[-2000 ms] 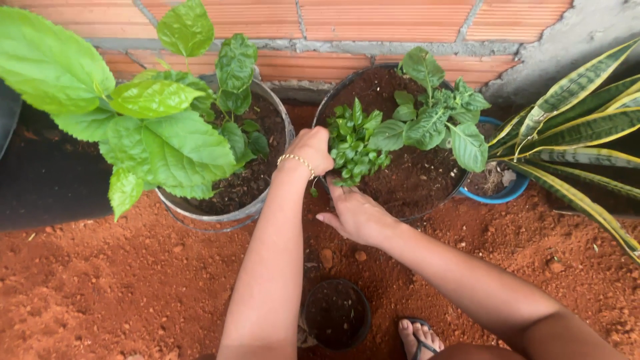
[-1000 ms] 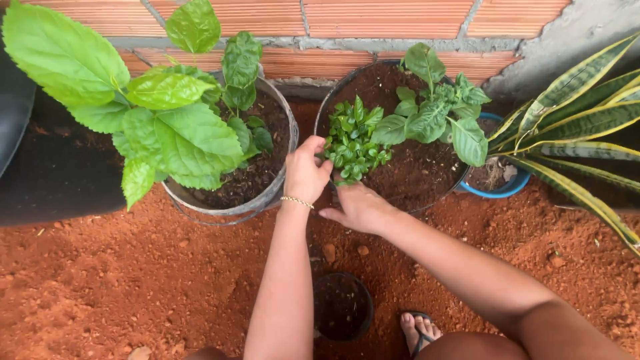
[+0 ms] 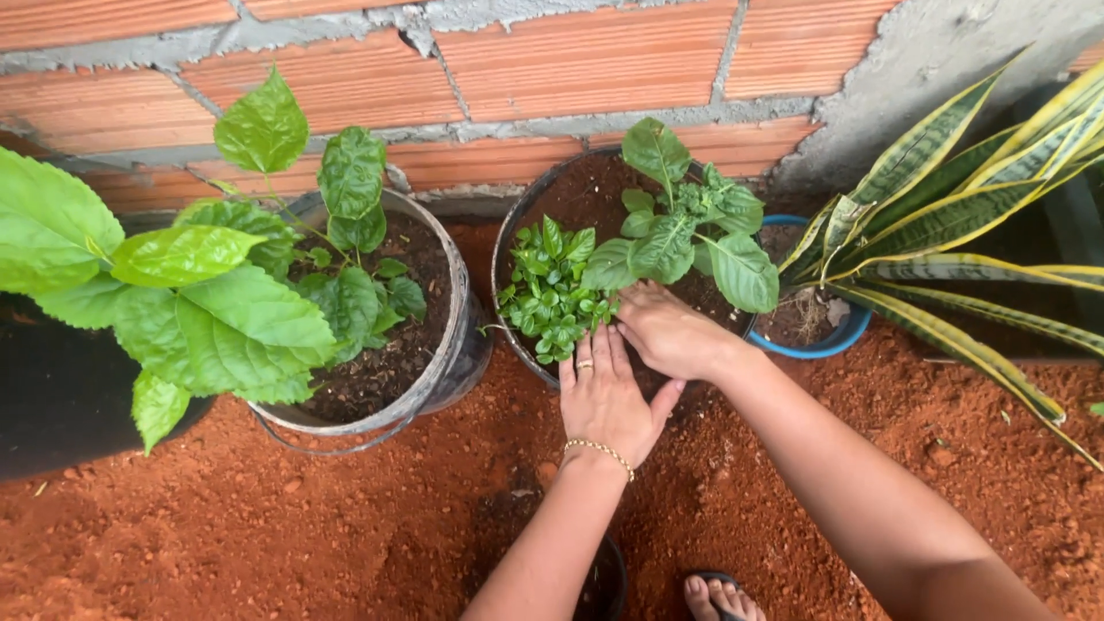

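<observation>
A round dark pot point(image 3: 509, 332) of soil holds a small bushy plant point(image 3: 552, 289) at its left and a broad-leaved plant point(image 3: 668, 241) at its right. My left hand point(image 3: 608, 401), with a ring and a chain bracelet, lies palm down over the pot's near rim. Its fingertips touch the soil at the base of the bushy plant, and it grasps nothing. Beside it my right hand point(image 3: 668, 332) presses on the soil between the two plants, its fingertips partly under the leaves. Whether its fingers hold anything is hidden.
On the left stand a bucket point(image 3: 453, 319) with a leafy plant and a black container point(image 3: 69, 405). A blue pot point(image 3: 811, 349) and a snake plant point(image 3: 931, 216) are at right. Behind runs a brick wall point(image 3: 586, 65). A small dark pot point(image 3: 608, 578) sits near my sandalled foot point(image 3: 720, 597).
My left hand has moved from the left side of the bushy plant to its near right side. My right hand has shifted further in over the soil, between the plants.
</observation>
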